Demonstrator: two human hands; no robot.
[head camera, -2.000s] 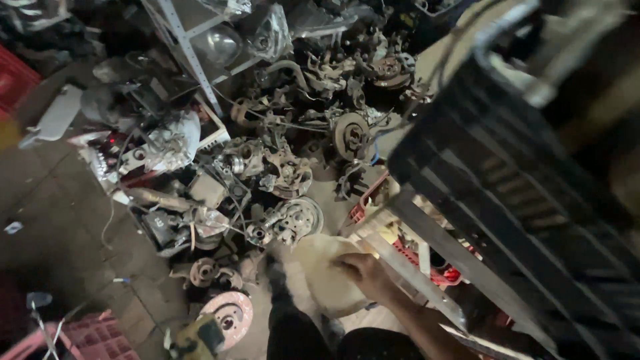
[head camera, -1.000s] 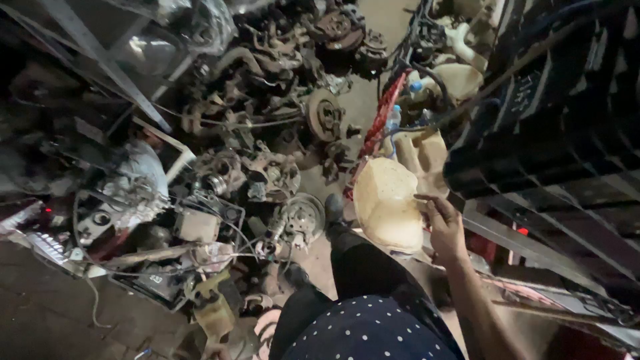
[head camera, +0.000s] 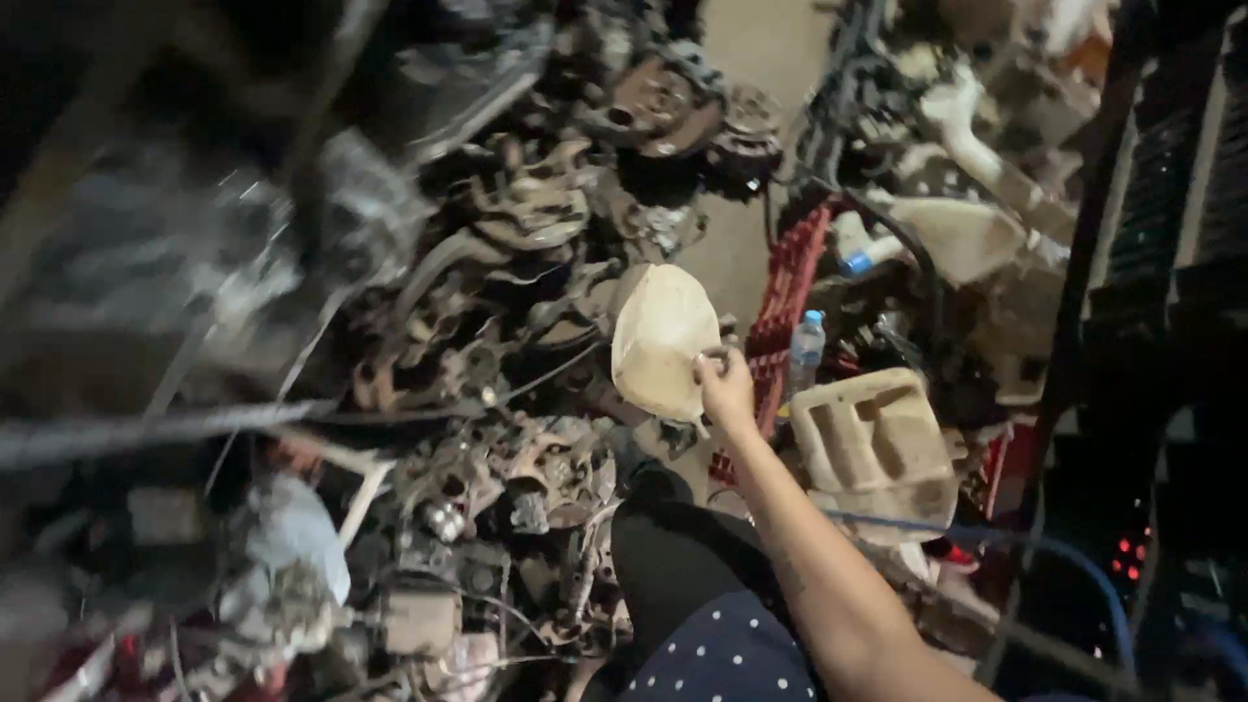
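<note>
My right hand (head camera: 726, 382) grips the right edge of a yellowed plastic container (head camera: 665, 341), held out in front of my legs over the floor. Its exact kind cannot be told. Right of my forearm lies a second yellowed plastic tank (head camera: 873, 434) with moulded recesses. A small clear plastic bottle (head camera: 806, 351) with a blue cap stands between that tank and a red plastic crate (head camera: 792, 283). My left hand is out of view.
Greasy metal car parts, among them a wheel hub (head camera: 663, 102), pile up ahead and to the left. A metal shelf bar (head camera: 166, 429) crosses the left side. Black plastic crates (head camera: 1170, 195) rise at the right. A blue hose (head camera: 1082, 561) curves at lower right.
The container in my right hand has moved forward, away from my legs, and left of the red crate. The view has swung and is now closer over the parts ahead.
</note>
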